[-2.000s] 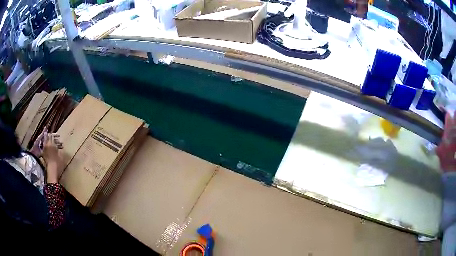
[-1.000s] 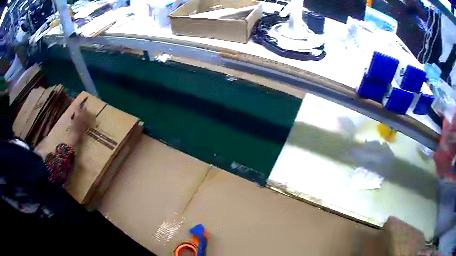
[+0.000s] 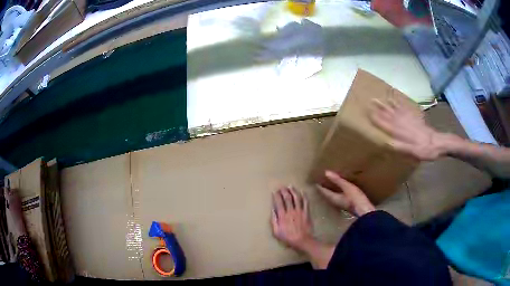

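A brown made-up carton (image 3: pixel 363 151) stands tilted on the cardboard-covered bench (image 3: pixel 223 173), at the centre right. Another person's two bare hands touch it, one on top and one at its lower left. My right hand (image 3: pixel 291 219) lies palm down on the cardboard left of the carton, fingers apart and empty, its forearm running into a dark sleeve. My left hand is not in view. A blue and orange tape dispenser (image 3: pixel 176 251) lies on the bench at the lower left.
A pale board (image 3: pixel 246 95) with crumpled whitish film (image 3: pixel 302 50) lies behind the bench. A green belt (image 3: pixel 100 106) runs at the back left. Flat cartons (image 3: pixel 33 206) and a person's arm are at the left edge. A teal garment (image 3: pixel 481 240) is at the lower right.
The view has swung right. My right hand and the other person's hands on the carton now show. The dispenser appears further left; the raised shelf is mostly out of view.
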